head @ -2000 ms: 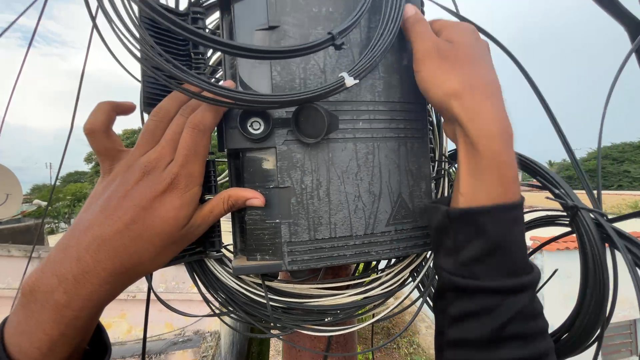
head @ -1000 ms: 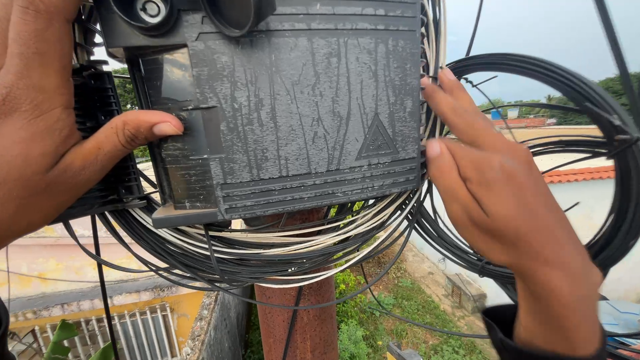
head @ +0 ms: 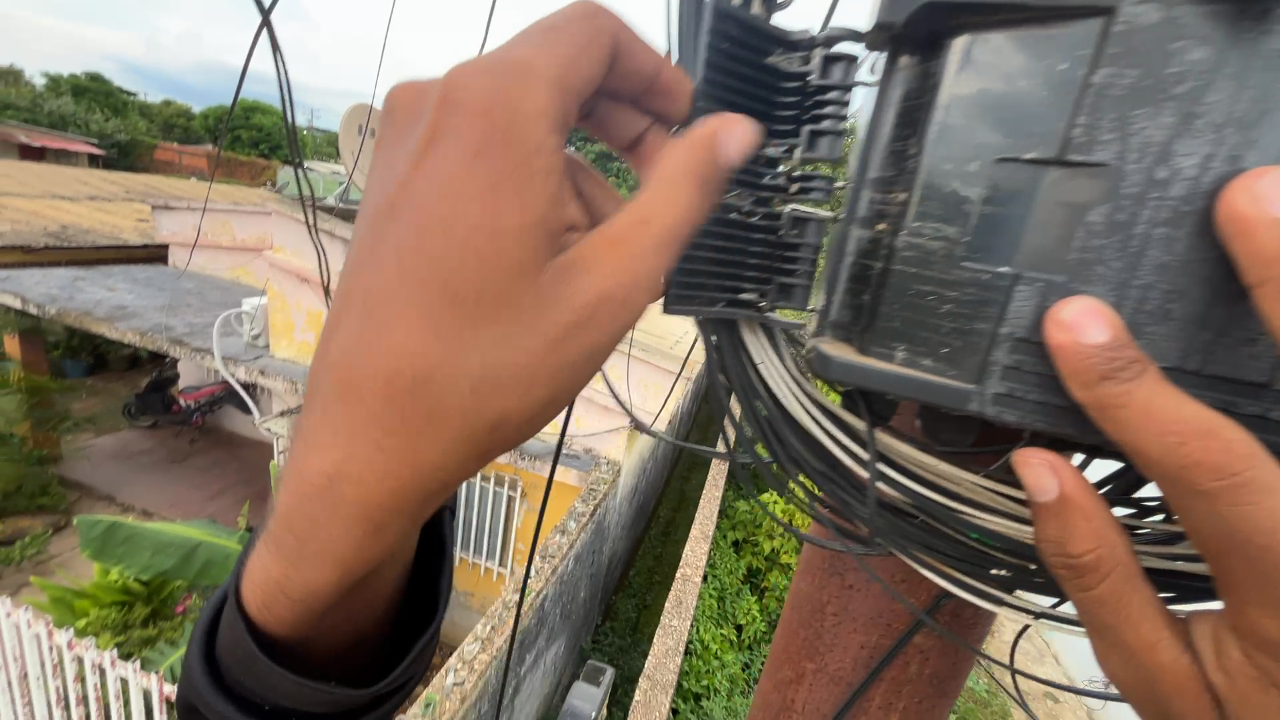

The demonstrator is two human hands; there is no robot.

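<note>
A black plastic cable enclosure [head: 1160,230] with a smooth window-like panel fills the upper right. My left hand [head: 510,230] is at the ribbed black side piece [head: 745,160] left of it, thumb and curled fingers against its edge; whether they grip it is unclear. My right hand [head: 1160,450], cut off by the frame edge, has its fingers spread over the enclosure's lower front and the cables below. A bundle of black and white cables [head: 900,480] loops under the enclosure, in front of a reddish-brown pole [head: 860,630].
Thin black wires hang at the left and centre. A concrete wall [head: 570,580] runs below, beside green shrubs [head: 745,590]. Farther off are a flat roof [head: 110,290], a satellite dish [head: 358,140], a parked motorcycle [head: 185,398] and a white fence [head: 70,660].
The view has swung left and closer. My left hand has gone from the enclosure's front to the ribbed side piece. My right hand has moved from the enclosure's right edge to its lower front.
</note>
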